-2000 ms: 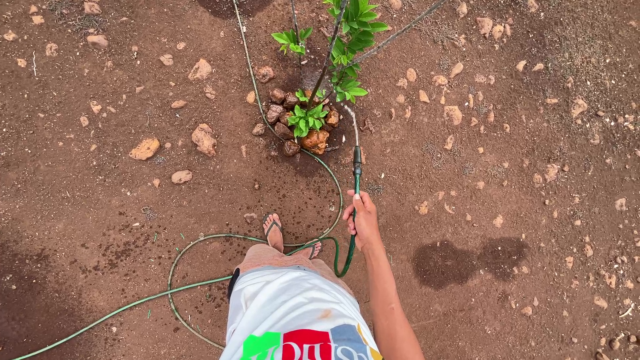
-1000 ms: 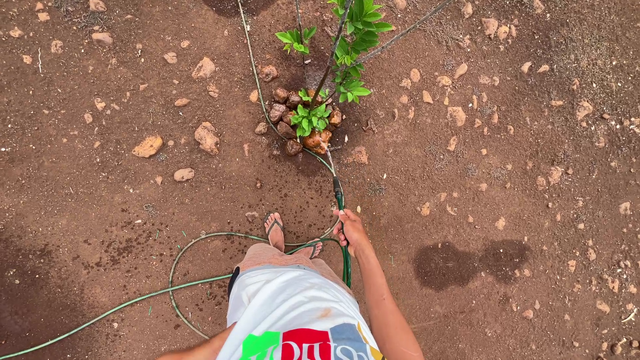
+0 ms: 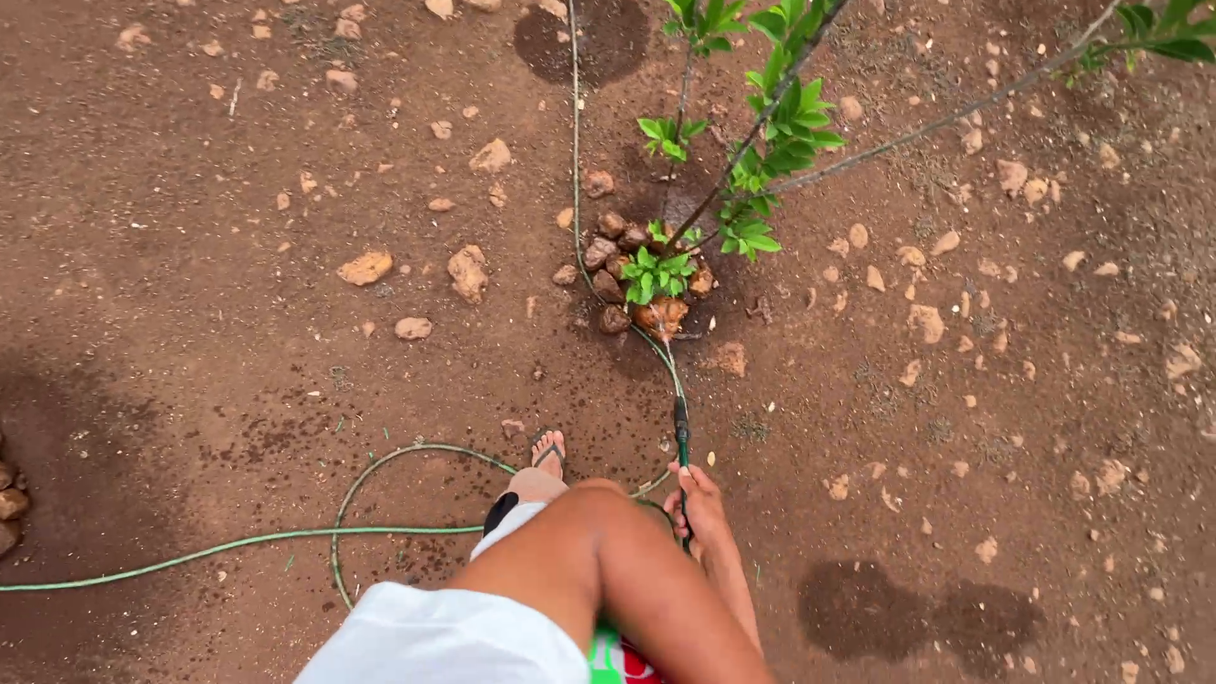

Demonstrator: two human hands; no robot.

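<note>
My right hand (image 3: 696,499) is closed around the green garden hose, just behind its black nozzle (image 3: 681,418). A thin stream of water (image 3: 669,351) runs from the nozzle onto the wet brown rocks (image 3: 661,317) at the foot of a young leafy tree (image 3: 731,169). My left arm is bent across my body, its elbow toward the tree and its forearm running to the bottom edge; my left hand is out of view. Low green leaves (image 3: 655,275) grow among the rocks around the stem.
The green hose (image 3: 256,540) lies in a loop on the reddish soil, and a length runs past the tree's left side. My sandaled foot (image 3: 548,451) is near the loop. Loose stones (image 3: 366,268) and dark damp patches (image 3: 860,608) dot the ground. More rocks (image 3: 11,503) are at the left edge.
My left arm has come into view and now crosses in front of my shirt. The nozzle has swung left from where it was two seconds ago, and the water now falls on the front rocks.
</note>
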